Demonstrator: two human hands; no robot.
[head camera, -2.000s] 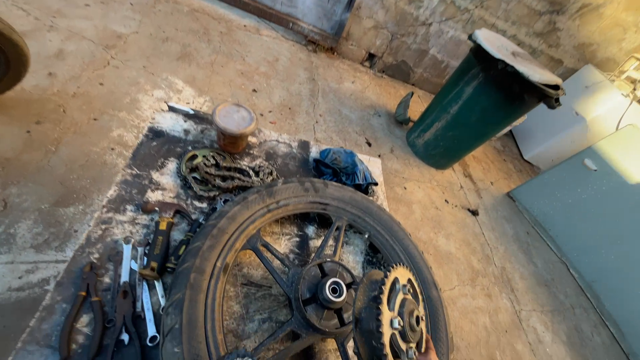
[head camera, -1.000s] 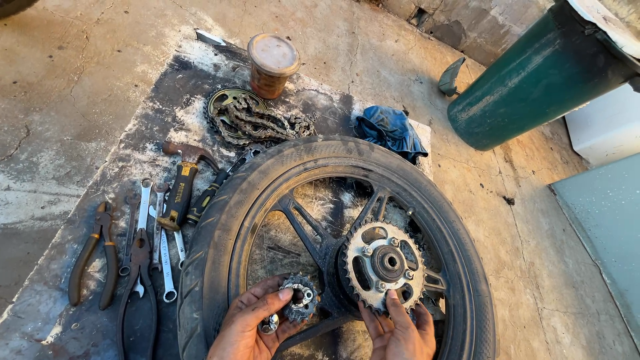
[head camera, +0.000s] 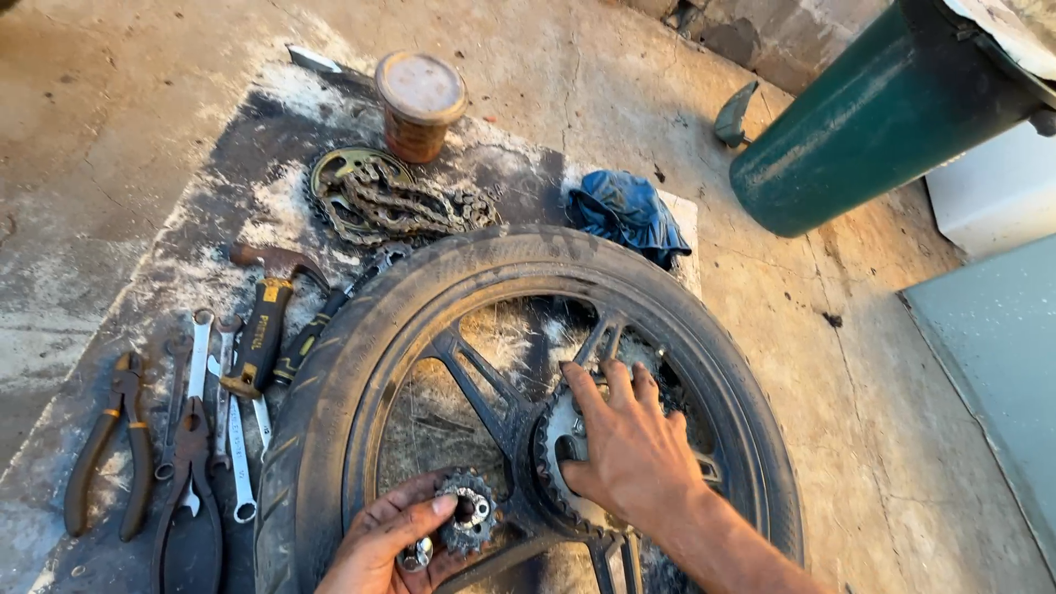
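Note:
A motorcycle wheel with its tire (head camera: 322, 412) lies flat, its black spokes facing up. Over the hub sits a large toothed rear sprocket (head camera: 565, 429). My right hand (head camera: 631, 445) rests on that sprocket, fingers spread across its face and top edge, covering much of it. Between the thumb and fingers of my left hand (head camera: 396, 536) is a small greasy sprocket (head camera: 469, 510), held over the wheel's lower left. A shiny metal piece (head camera: 415, 554), perhaps a socket, is in the same hand.
Left of the tire lie a claw hammer (head camera: 262, 330), diagonal pliers (head camera: 115, 445), larger pliers (head camera: 191, 487) and several wrenches (head camera: 239, 462). Beyond it are a chain (head camera: 404, 202), a lidded tub (head camera: 419, 103) and blue gloves or cloth (head camera: 627, 214). A green bin (head camera: 858, 124) stands upper right.
My right hand has moved from the large sprocket's lower edge to across its face. My left hand still holds the small sprocket. Two seconds ago, the large sprocket appeared tilted upright beside the hub.

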